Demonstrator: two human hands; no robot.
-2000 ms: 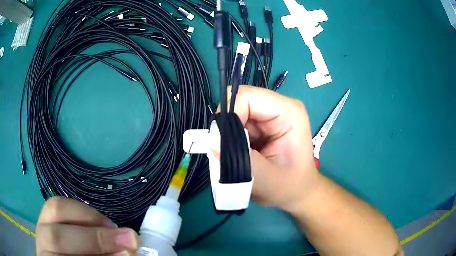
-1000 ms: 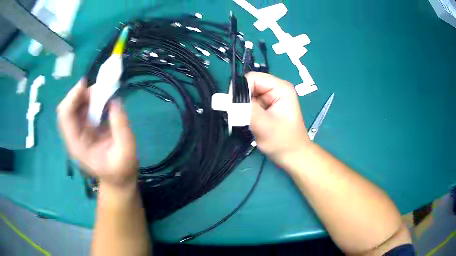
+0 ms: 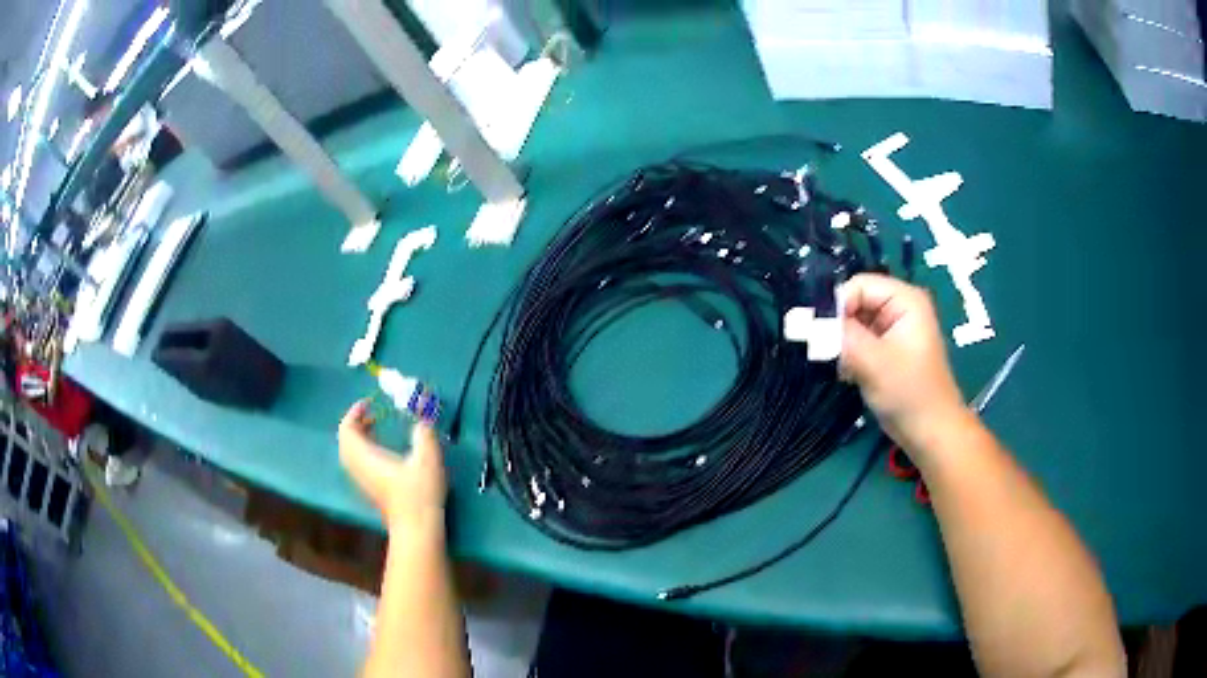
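Observation:
My right hand pinches a white card holder with a black cable coil, above the right side of the bulk cable bundle. A white tab sticks out to the left; the coil is hard to tell from the dark cables behind. My left hand is open, thumb and fingers apart. The glue bottle, with blue label and yellow nozzle, lies tilted just beyond its fingertips; whether the thumb touches it is unclear. Flat white card holders lie at right and left.
Red-handled scissors lie partly behind my right forearm. A black block stands near the left table edge. White boxes stand at the back. Grey posts rise at back left. A single cable trails near the front edge.
The view has swung left and widened. My left hand has opened from the glue bottle, which now lies at its fingertips. My right hand still holds the card holder.

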